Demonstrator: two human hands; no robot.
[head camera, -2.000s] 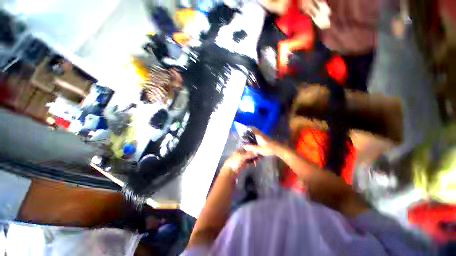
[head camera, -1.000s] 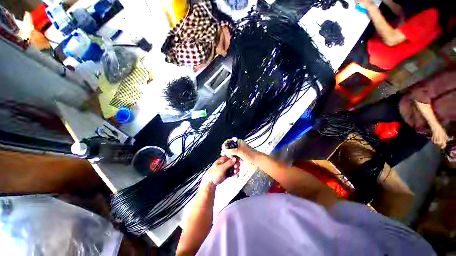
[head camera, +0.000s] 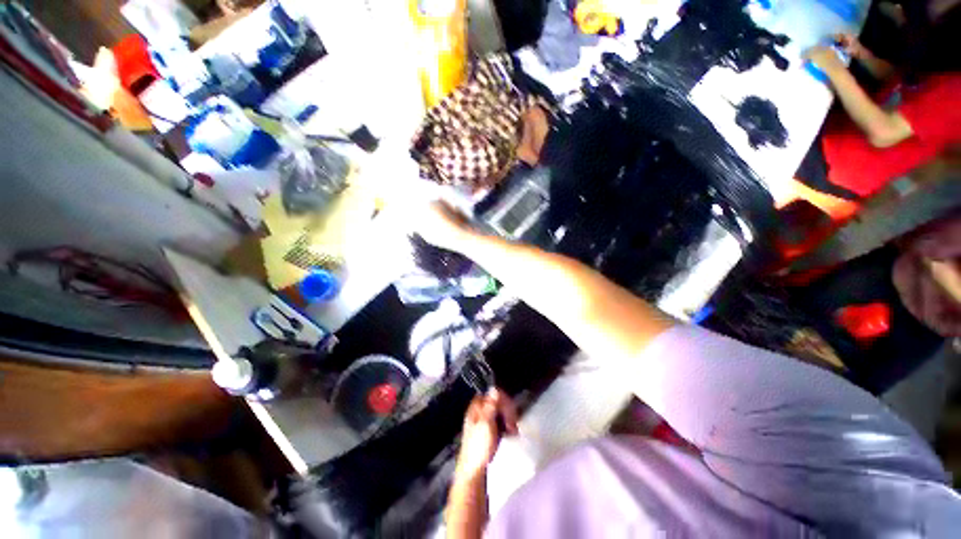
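Observation:
Long thin black cables (head camera: 622, 190) lie heaped along the bench and run down to its near end. My left hand (head camera: 489, 413) is low in front of my body, closed on a small bunch of black cable ends (head camera: 477, 372) that stick up from the fingers. My right hand (head camera: 434, 223) is stretched out across the bench, beside the checked cloth and over a small black pile (head camera: 437, 256). Glare washes out its fingers, so I cannot tell whether it holds anything.
A round black device with a red centre (head camera: 371, 395), a blue cup (head camera: 319, 284) and a grey rectangular device (head camera: 516, 211) are on the bench. A checked cloth (head camera: 469, 132) and yellow container (head camera: 443, 53) stand behind. A person in red (head camera: 885, 137) works at right.
My hands were together over the cables and are now apart. My right hand has moved forward across the bench to the small black pile. The view has shifted.

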